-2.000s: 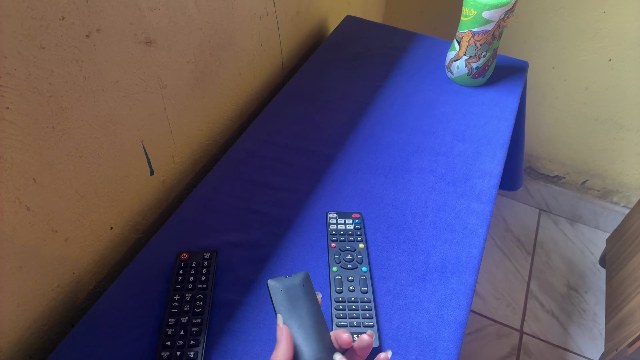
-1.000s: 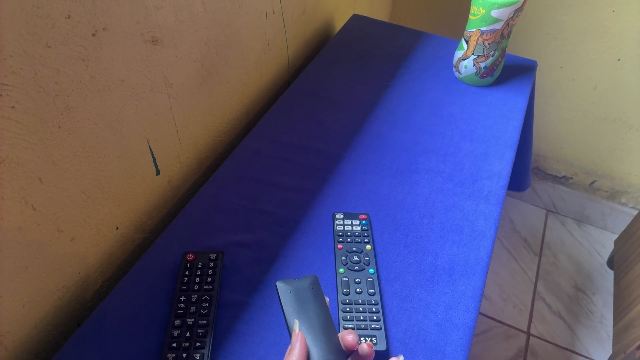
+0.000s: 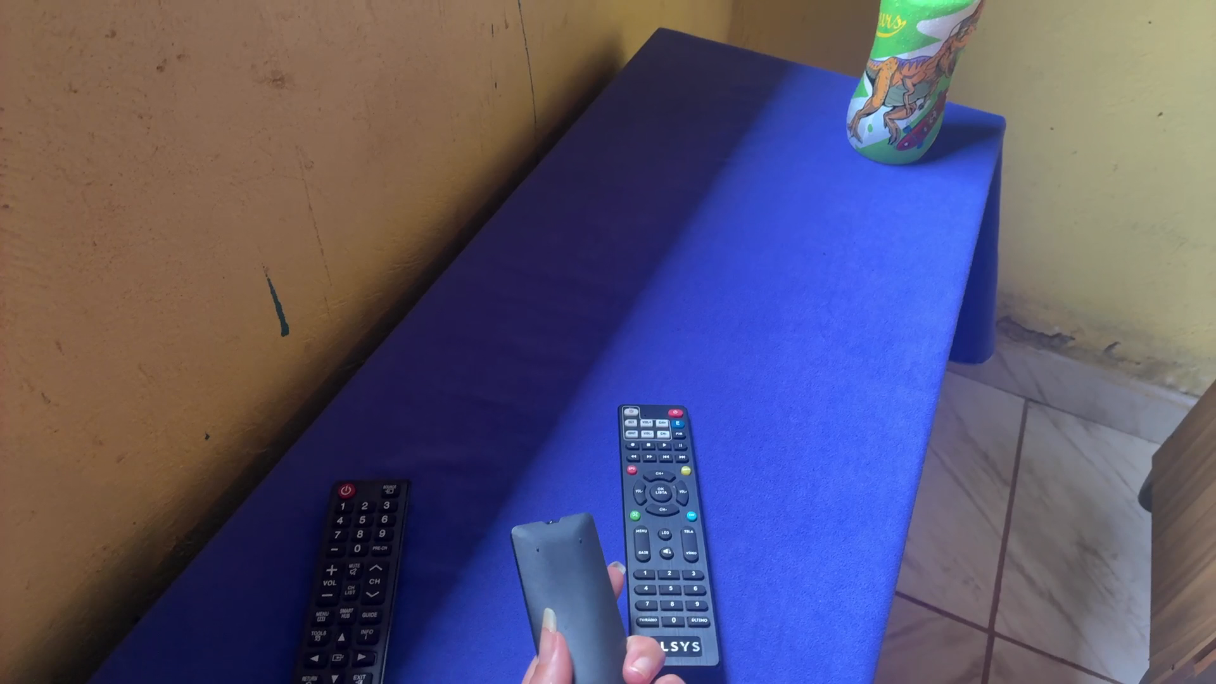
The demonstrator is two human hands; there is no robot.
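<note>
My left hand [image 3: 594, 660] reaches in from the bottom edge and holds a dark grey remote control [image 3: 565, 579], its plain back facing up. The thumb lies on its left part and the fingertips curl round its right side. Just right of it, a black remote control with coloured buttons [image 3: 665, 560] lies face up on the blue cloth; the fingers cover a little of its lower end. Another black remote control with a red power button [image 3: 351, 589] lies face up to the left, its lower end cut off by the frame. My right hand is not in view.
A blue cloth covers the table [image 3: 760, 313], which stands along a yellow wall [image 3: 190, 237]. A green bottle with a dinosaur picture [image 3: 907, 90] stands at the far right corner. Floor tiles [image 3: 1073, 503] and a wooden piece of furniture [image 3: 1187, 551] are at the right.
</note>
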